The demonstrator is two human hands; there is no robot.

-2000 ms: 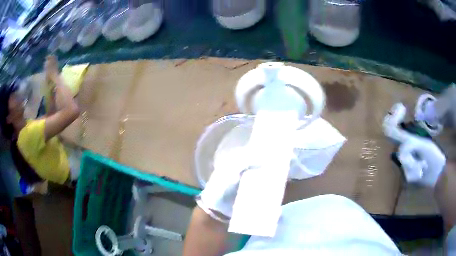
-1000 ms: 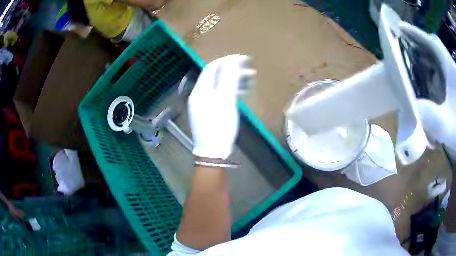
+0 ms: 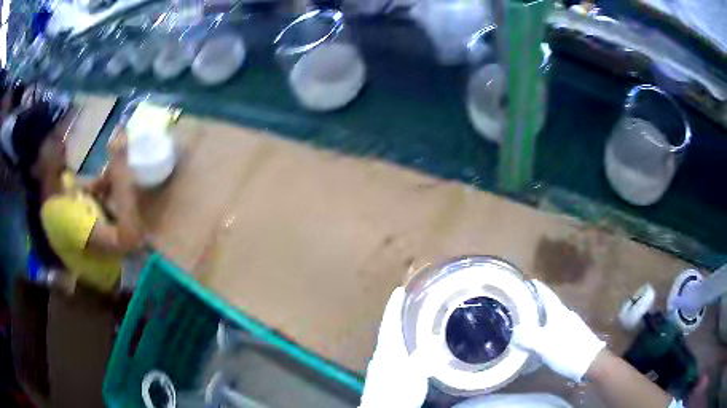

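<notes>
A kettle body (image 3: pixel 421 296) with a clear round rim is held near the bench's front edge. A white ring with a dark round middle (image 3: pixel 478 330) shows within the rim; whether it is attached cannot be told. My gloved left hand (image 3: pixel 396 360) is on the body's left side. My gloved right hand (image 3: pixel 564 335) grips its right side, with the fingers at the ring. The body's lower part is hidden beneath the ring and hands.
A green crate (image 3: pixel 267 331) with white ring parts stands at the lower left. A person in yellow (image 3: pixel 73 227) works at the far left. Several bodies stand on the green conveyor (image 3: pixel 414 119). A dark motor (image 3: pixel 660 351) and a white handle-and-ring part (image 3: pixel 692 299) are at the right.
My left hand has left the crate area and moved right onto the body. The white handle part in my right hand has left its raised position. Both hands now hold the body; the view has swung up.
</notes>
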